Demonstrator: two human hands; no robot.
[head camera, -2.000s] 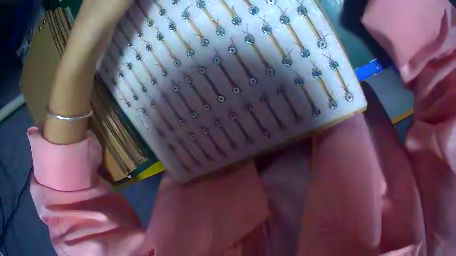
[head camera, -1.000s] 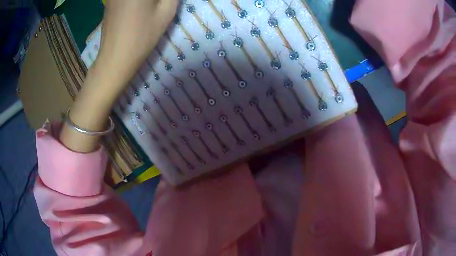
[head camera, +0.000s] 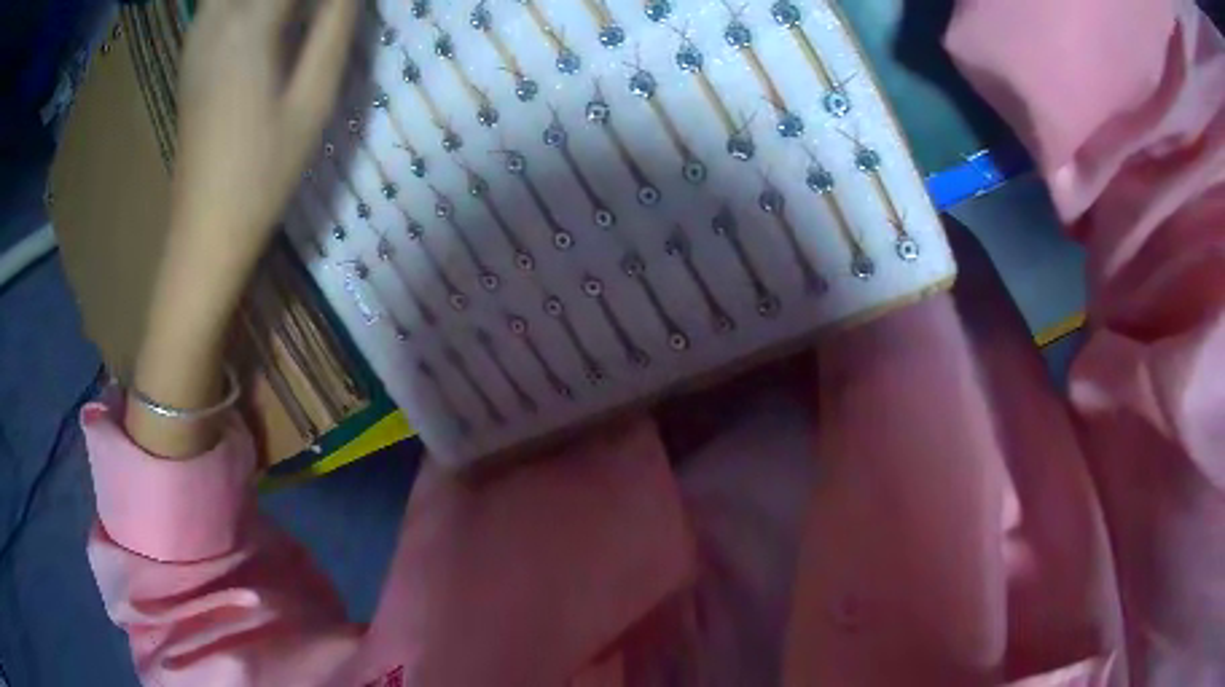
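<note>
A white foam board (head camera: 591, 409) with a tan edge lies tilted against my lap. Rows of dumbbell-like two-ended parts (head camera: 580, 188) cover it, each a thin tan strip with round metallic ends and fine dark whiskers. My left hand (head camera: 269, 67) is over the board's upper left part, blurred and cut off by the top edge. Its fingers are spread apart, and whether they hold anything is hidden. My right hand is out of the picture; only its pink sleeve shows at the upper right.
Stacked brown cardboard sheets (head camera: 101, 201) stand left of the board, partly behind my left forearm. A yellow strip (head camera: 356, 450) runs below them on the green bench edge. A blue object (head camera: 970, 180) is right of the board. Dark cables lie at the far left.
My left hand first moved right over the board, then back left toward the cardboard, with its fingers now more spread. The board has shifted slightly left and up in view.
</note>
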